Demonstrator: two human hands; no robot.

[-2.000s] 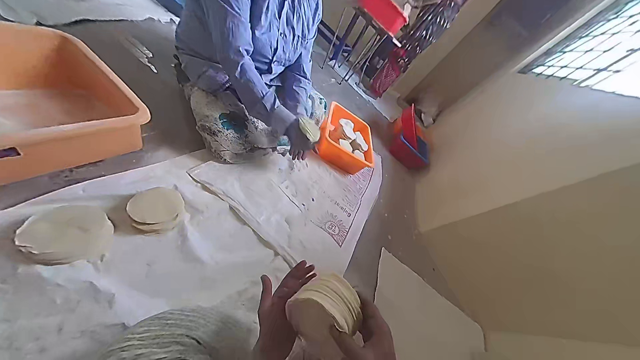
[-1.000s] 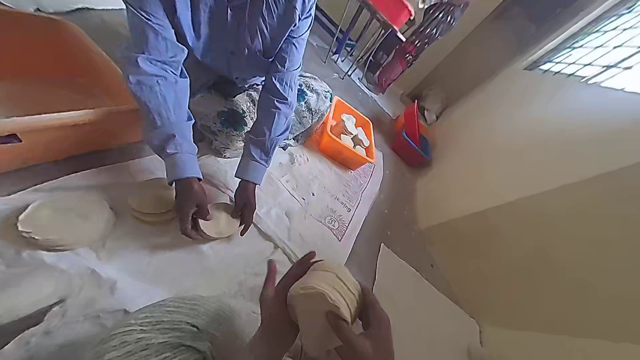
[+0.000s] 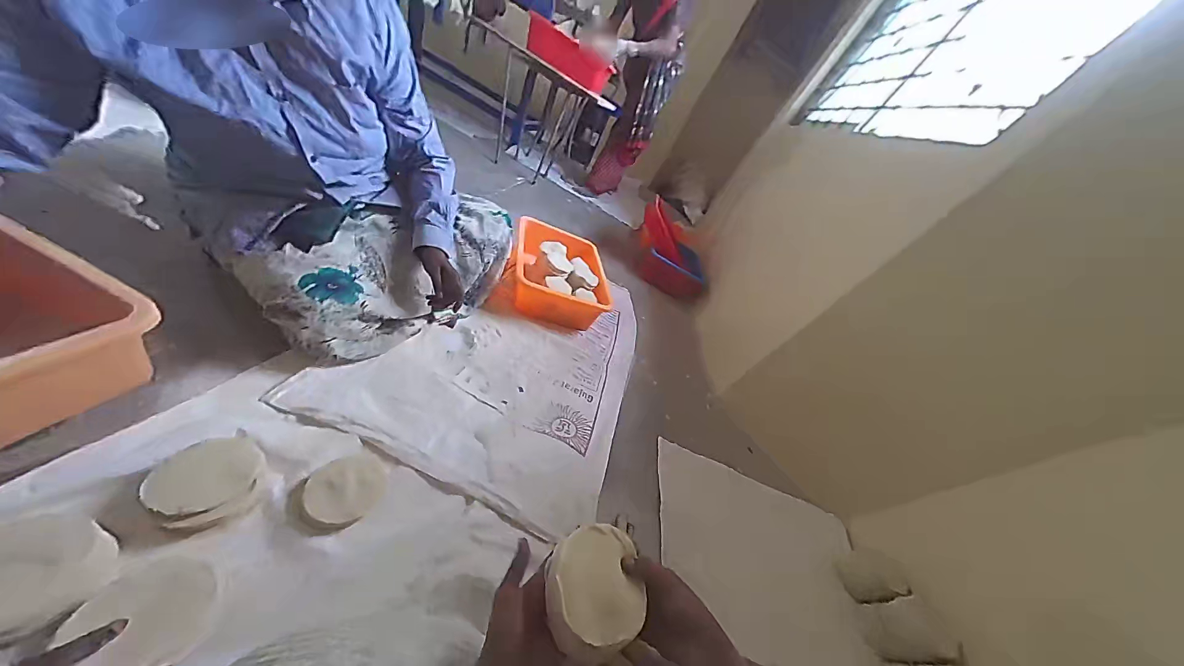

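Between my two hands, low in the head view, is a stack of round flat dough discs (image 3: 597, 587). My left hand (image 3: 520, 606) supports its left side with the fingers up. My right hand (image 3: 680, 610) grips the right side, its thumb on the top disc. On the white cloth to the left lie a stack of dough discs (image 3: 203, 479) and a smaller stack (image 3: 344, 488). Larger pale rounds (image 3: 153, 606) lie at the lower left, beside part of another person's hand (image 3: 88, 640).
A person in a blue shirt (image 3: 314, 102) sits opposite, one hand low by an orange basin (image 3: 560, 310) of dough pieces. A larger orange tub (image 3: 74, 361) stands left. Red and blue tubs (image 3: 673, 268) are near the wall. A sheet (image 3: 740, 555) lies at right.
The person opposite, who was reaching to the small stack with both hands, has drawn back and leans to the left. My hands still hold the discs. The view has shifted.
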